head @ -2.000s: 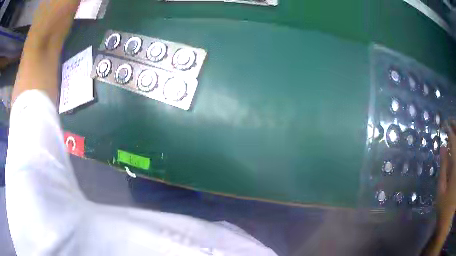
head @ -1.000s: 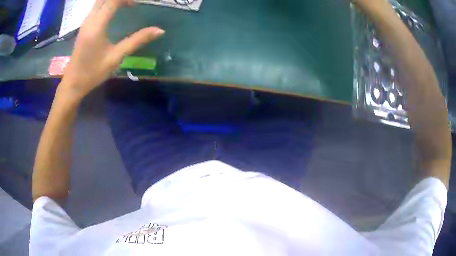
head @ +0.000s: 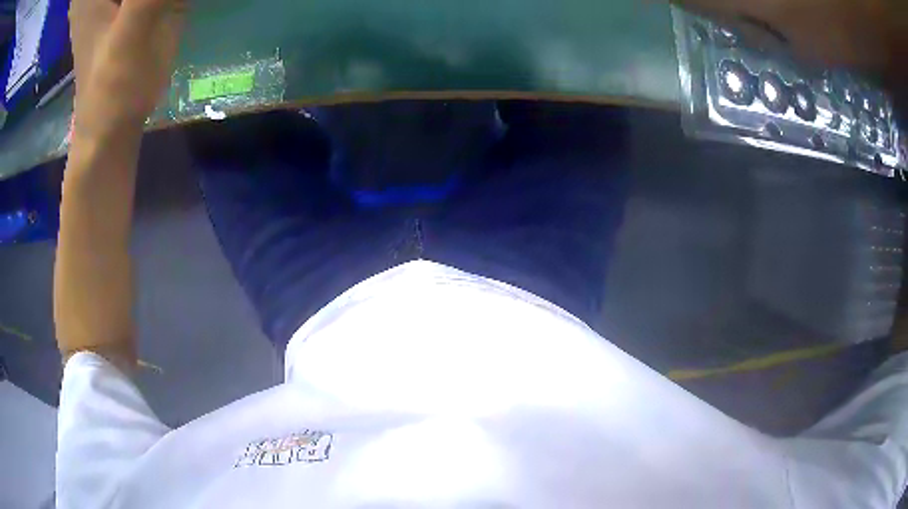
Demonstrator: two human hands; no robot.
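The clear blister tray [head: 709,62] lies at the top right across the bench edge, with dark round components [head: 771,89] in its pockets and strong glare on it. My left hand [head: 121,60] is at the top left, left of the green label, blurred and cut off by the top edge. Its fingertips and anything in them are hidden. A blurred part of my right arm crosses the top right corner over the tray. My right hand itself cannot be made out. No strip fixture shows.
The green bench [head: 428,50] runs along the top, its near edge curving across. The green label [head: 221,85] lies near that edge. A paper sheet [head: 27,45] and a dark blue holder are at the top left. My legs and white shirt are below; a yellow line crosses the grey floor.
The view has tipped down, taking the strips out of the top of the picture. My left hand has moved up and left in view, away from the green label. My right arm has shifted towards the top right.
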